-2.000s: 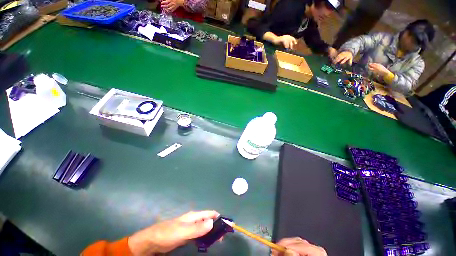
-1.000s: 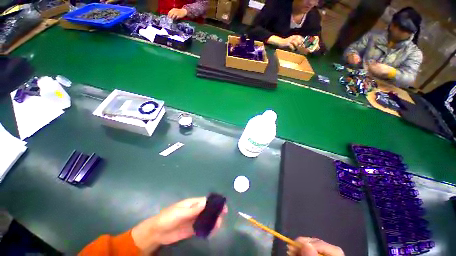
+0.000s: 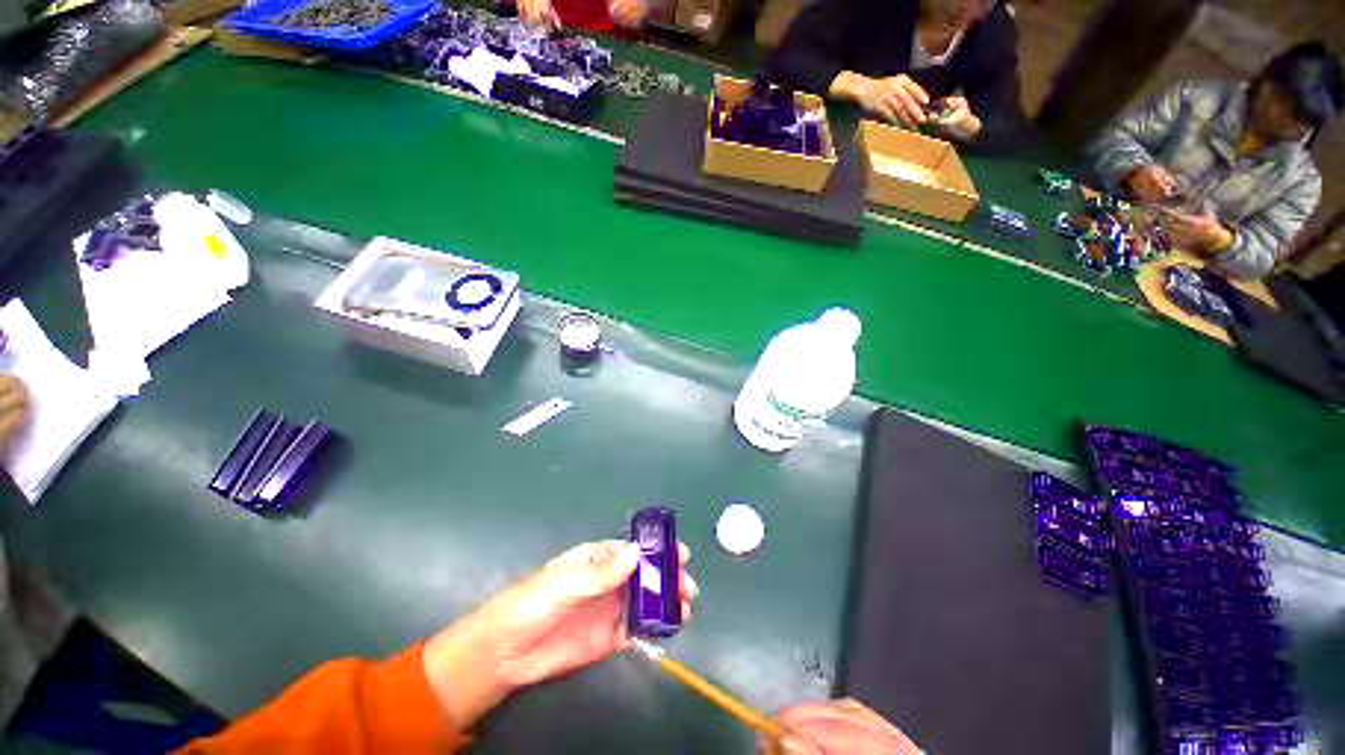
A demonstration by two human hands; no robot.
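My left hand [image 3: 553, 617] holds a glossy dark purple housing [image 3: 654, 572] upright between thumb and fingers, its long slotted face towards me. My right hand [image 3: 841, 729], cut off by the bottom edge, holds a thin yellow-orange brush [image 3: 718, 693]. The brush's pale tip is at the housing's lower end; I cannot tell if it touches. A white cap [image 3: 741, 528] lies just right of the housing. A white bottle [image 3: 798, 379] stands behind the cap.
Several housings [image 3: 272, 460] lie at left. A black mat [image 3: 966, 590] and filled parts tray [image 3: 1202, 590] are at right. A white box [image 3: 423, 303], small jar [image 3: 578, 338] and white strip [image 3: 537, 416] lie behind. Another person's hand [image 3: 12, 406] is at the left edge; people sit across the bench.
My left hand has turned the housing upright, with its slotted face showing. My right hand has brought the brush tip left to its lower end. A hand has appeared at the left edge.
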